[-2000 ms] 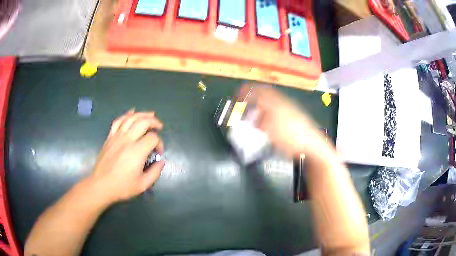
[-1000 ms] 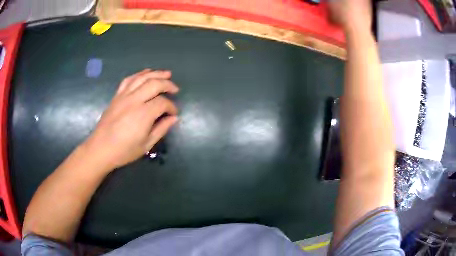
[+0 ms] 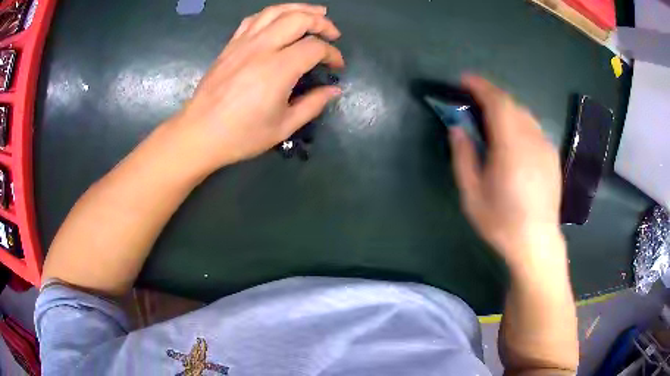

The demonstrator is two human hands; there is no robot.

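My right hand (image 3: 507, 161) is at the centre right, blurred, gripping a phone with a light blue face (image 3: 457, 117) between thumb and fingers, tilted over the mat. My left hand (image 3: 264, 84) rests at the upper centre left with curled fingers. Small black components (image 3: 295, 149) with a silver bit lie loose beside and under its thumb; more black bits show between thumb and fingers. Whether the left hand grips any of them is hidden.
A dark phone (image 3: 588, 160) lies on the green mat (image 3: 352, 220) at the right. A red tray (image 3: 28, 147) of phones stands at the left edge. A blue-grey square (image 3: 190, 6) is at the far side. A clear plastic bag (image 3: 652, 250) and a white box (image 3: 650, 125) are at the right.
My right hand has come back from the far red tray with a blue-faced phone in it. The view has shifted down towards my body. My left hand stays near the components.
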